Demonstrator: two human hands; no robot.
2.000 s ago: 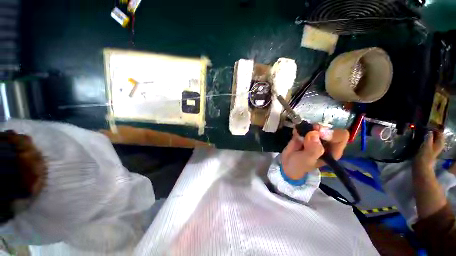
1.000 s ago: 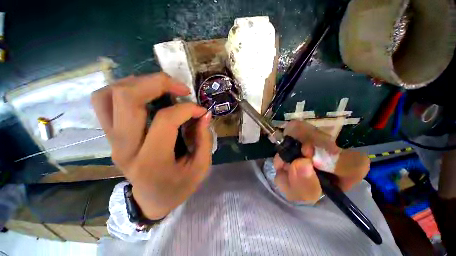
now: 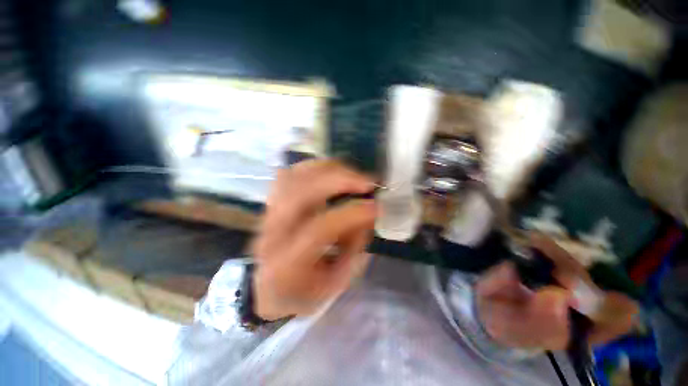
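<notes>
The frame is blurred. The round PCB assembly point(image 3: 451, 164) sits in the holding fixture point(image 3: 411, 151) between two whitish padded strips. My right hand point(image 3: 554, 301) grips the dark soldering iron point(image 3: 534, 265) just right of and below the fixture; its barrel points up-left toward the disc, but whether the tip touches is too blurred to tell. My left hand point(image 3: 317, 234) is left of the fixture, with thumb and forefinger together on the thin solder wire point(image 3: 219, 175), which runs leftward across the board. A short end points from the fingertips toward the disc.
The white work board point(image 3: 226, 136) with taped edges lies left of the fixture, a small yellow part point(image 3: 198, 142) on it. A pale block point(image 3: 625, 36) and a cream pot point(image 3: 660, 147) stand at right. A taped wooden piece point(image 3: 577, 240) lies behind my right hand. A red stick point(image 3: 656, 255) is at far right.
The view has shifted, so the fixture appears further right. My left fingers have drawn back leftward from the disc. My right hand still holds the iron near the fixture.
</notes>
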